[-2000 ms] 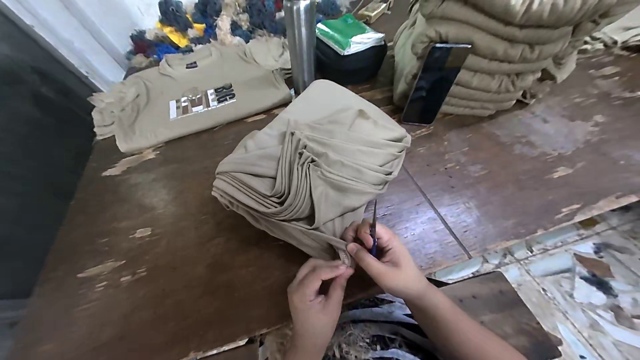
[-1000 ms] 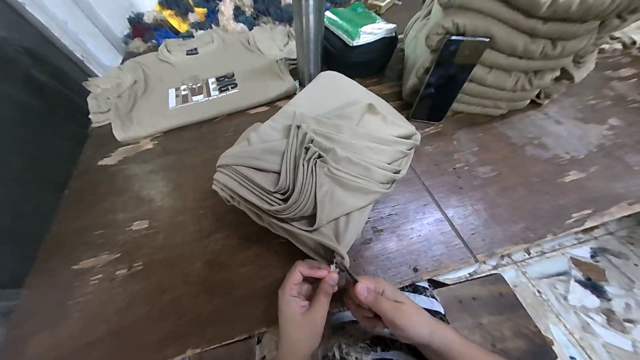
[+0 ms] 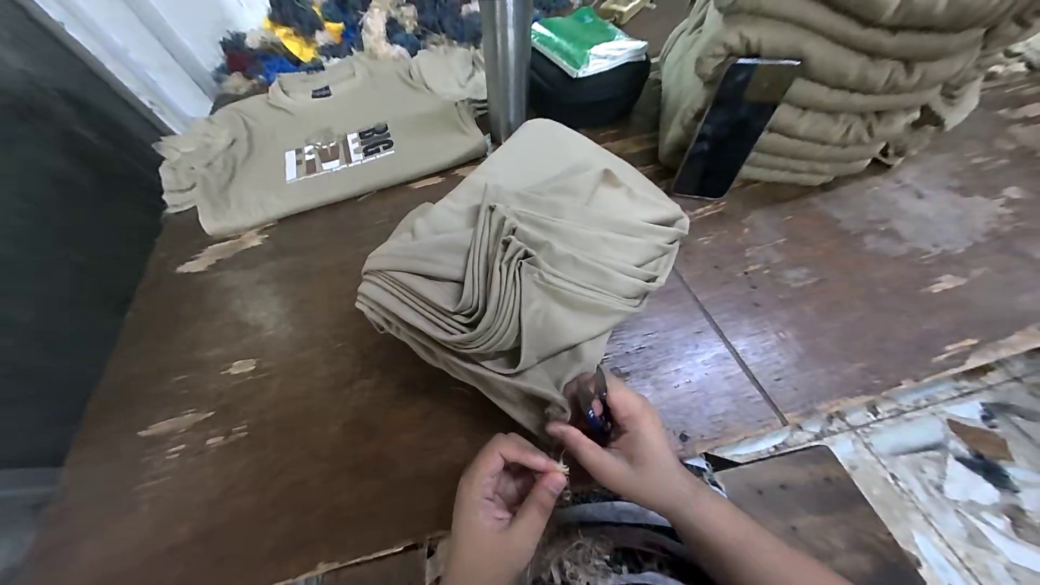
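Note:
A bundle of beige fabric (image 3: 520,268), gathered in many folds, lies on the brown wooden table in front of me. Its near corner hangs toward the table's edge, where my right hand (image 3: 621,439) touches it. That same hand holds a small pair of thread snips (image 3: 600,410) in its palm, with the blade tip pointing up. Just left of it, my left hand (image 3: 512,487) pinches a small tuft of pale thread (image 3: 562,469) between thumb and index finger. Loose thread clippings (image 3: 577,556) lie below my hands, over my lap.
A folded beige T-shirt (image 3: 341,138) with printed lettering lies at the back left. Behind it are coloured yarn scraps (image 3: 301,36). A metal pole (image 3: 507,65), a green packet (image 3: 581,41) on a black case (image 3: 589,89), a leaning smartphone (image 3: 731,130) and a tall stack of beige garments (image 3: 845,81) stand farther back.
My hands were close together at the fabric's corner a second ago; now they are apart, with the thread tuft in the left fingers. The snips point up in my right hand.

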